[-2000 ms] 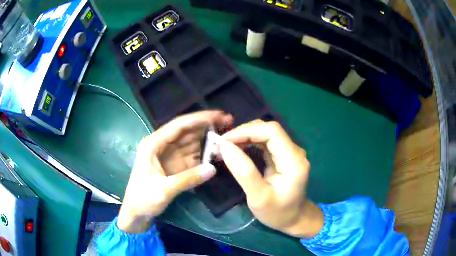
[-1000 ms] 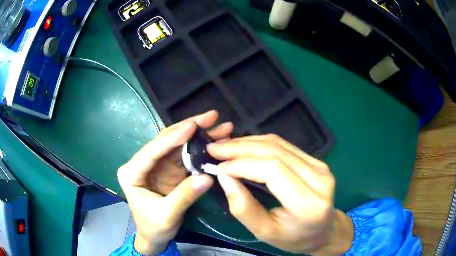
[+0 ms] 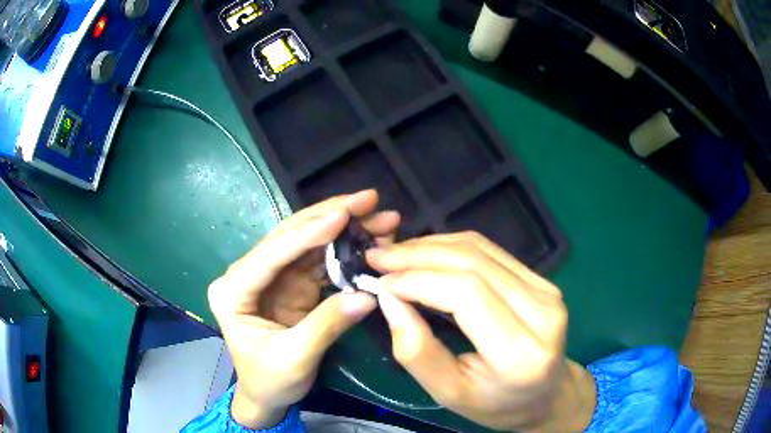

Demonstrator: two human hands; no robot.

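My left hand (image 3: pixel 287 304) holds a small watch case assembly (image 3: pixel 349 255) between fingers and thumb, its dark face turned towards my right hand and its pale rim showing on the left side. My right hand (image 3: pixel 478 317) pinches a short white-tipped stick (image 3: pixel 367 285), its tip at the lower edge of the case. The fingers hide most of the stick and parts of the case. A black foam tray (image 3: pixel 378 127) lies beyond my hands. One unit with a white-and-yellow inside (image 3: pixel 281 56) sits in its pocket, and another (image 3: pixel 245 14) sits further up.
A blue control box (image 3: pixel 84 110) stands at upper left, with a clear round vessel (image 3: pixel 30 25). A thin tube (image 3: pixel 215 127) curves across the green mat. A raised dark tray on a stand with pale posts (image 3: pixel 492 34) is at upper right. A grey-white machine (image 3: pixel 21 372) is at lower left.
From two seconds to one second ago the view moved closer and the held case turned its dark face into view. Since then, the scene and hands have shifted slightly right in the picture.
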